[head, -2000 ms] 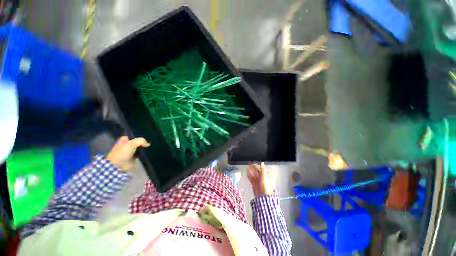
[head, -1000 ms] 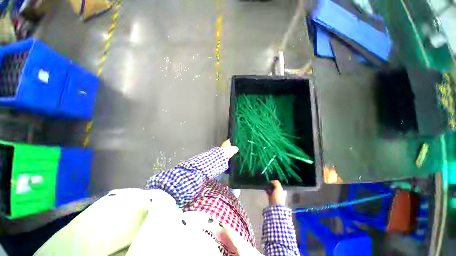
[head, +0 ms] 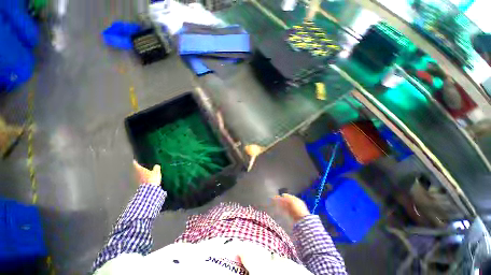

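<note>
A black plastic bin (head: 180, 201) sits low beside the bench's left edge, turned at an angle. Loose thin green strips (head: 186, 156) lie in a heap inside it. My left hand (head: 148, 175) is at the bin's left wall, with the thumb over the rim and the fingers outside. My right hand (head: 292, 205) is off the bin, to its right, in the air with nothing clear in it. It is blurred. A small dark spot shows at its fingertips; I cannot tell what it is.
The bench (head: 242, 110) stands just right of the bin, with blue sheets (head: 214, 42) and a dark stack (head: 293, 56) on it. A blue stool (head: 351, 209) and coiled blue cord (head: 324, 180) are at right. Blue crates (head: 20, 233) stand at left. A green conveyor (head: 401, 105) runs at upper right.
The view has turned towards the bench and conveyor. The bin now shows further left and tilted in view. My right hand has let go of its near wall and moved right.
</note>
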